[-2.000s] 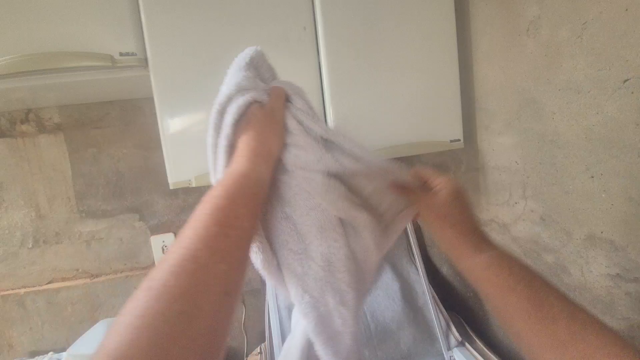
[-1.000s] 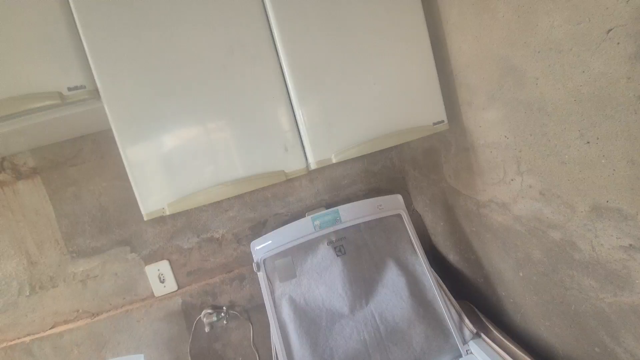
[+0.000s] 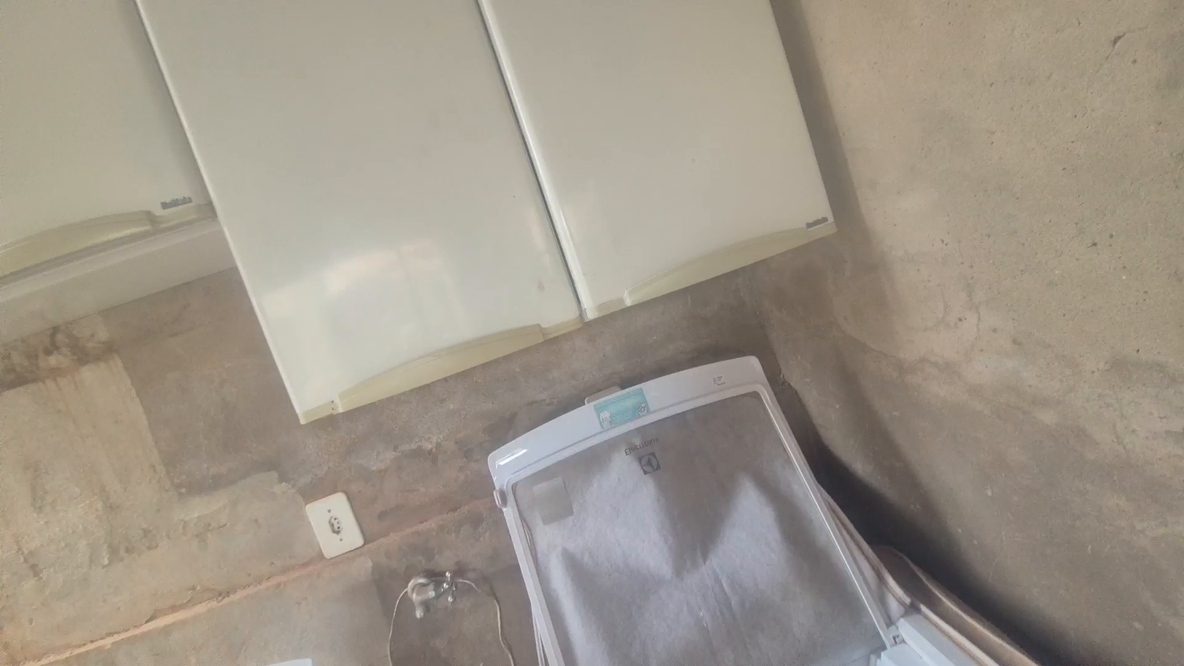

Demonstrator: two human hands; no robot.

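Note:
Neither of my hands shows in the head view. The raised lid of an Electrolux washing machine (image 3: 684, 536) stands at the lower centre right, tilted, with a white frame and a see-through panel. Pale greyish-white cloth shows in the panel; whether it is behind it or a reflection, I cannot tell. A small turquoise sticker (image 3: 622, 408) is on the lid's upper edge. The towel-like cloth from the earlier view is not seen apart from what shows in the panel.
Cream wall cabinets (image 3: 388, 203) hang above the lid. A white power socket (image 3: 335, 524) is on the rough cement wall (image 3: 1036, 305). Below it to the right, a metal tap (image 3: 430, 590) has a thin cord or hose beside it. Something brownish leans behind the lid at the lower right.
Two seconds ago both my hands held up a pale fluffy cloth before the cabinets; hands and cloth have since left that place. The view has tilted.

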